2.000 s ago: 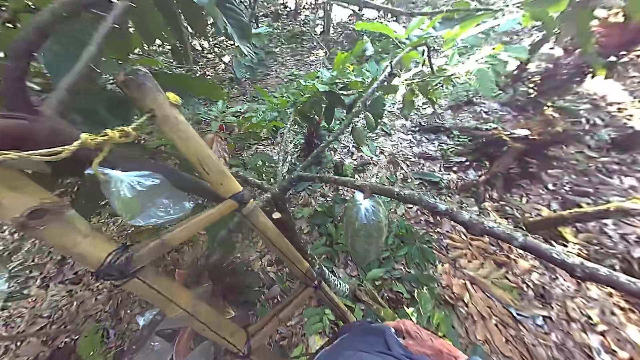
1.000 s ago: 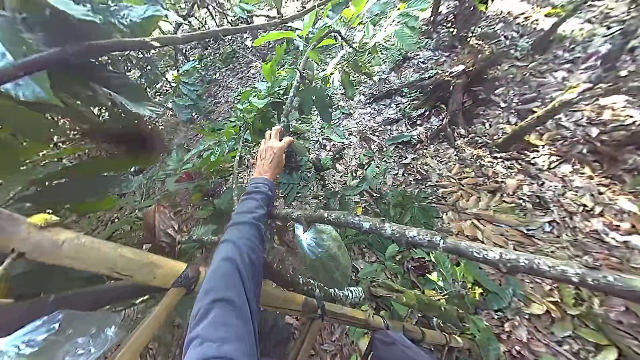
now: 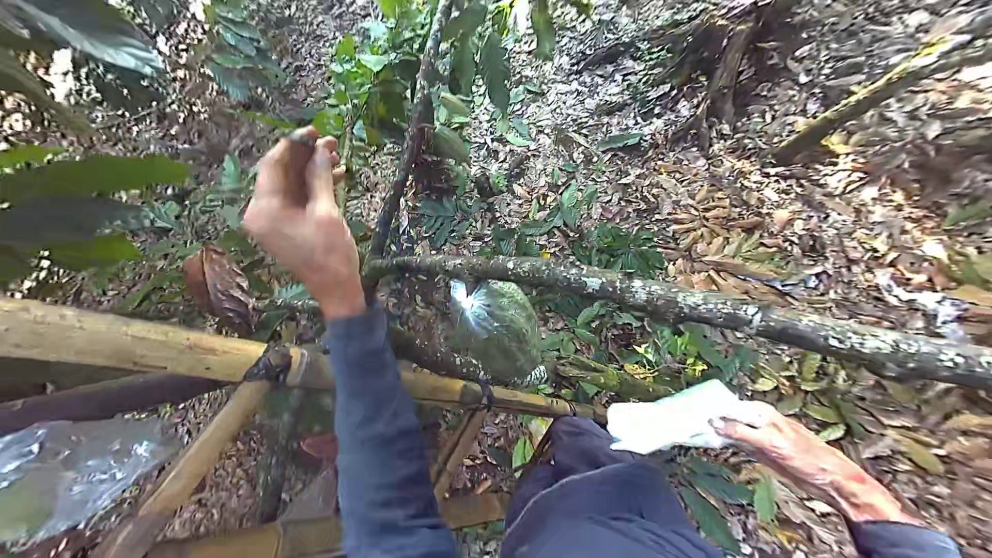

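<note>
My left hand (image 3: 306,217) is raised at the upper left, its fingers curled with a small dark thing at the fingertips, too blurred to name. Beside it rises a thin dark branch (image 3: 422,101) with green pods (image 3: 449,143). At the lower right, my right hand (image 3: 752,426) grips a white plastic or paper sheet (image 3: 674,418). Between the hands, a large green pod in a clear plastic bag (image 3: 500,329) hangs just below a lichen-spotted branch (image 3: 659,294).
A bamboo ladder or frame (image 3: 116,341) with dark lashings crosses the lower left. Another clear plastic bag (image 3: 77,473) lies beyond its rail. Large leaves (image 3: 93,178) hang at the left. Leaf litter (image 3: 721,209) covers the ground, and a log (image 3: 868,97) is at the upper right.
My left hand has come away from the pods by the thin branch, to the left. My right hand with the white sheet has come into view. The view has tilted further down.
</note>
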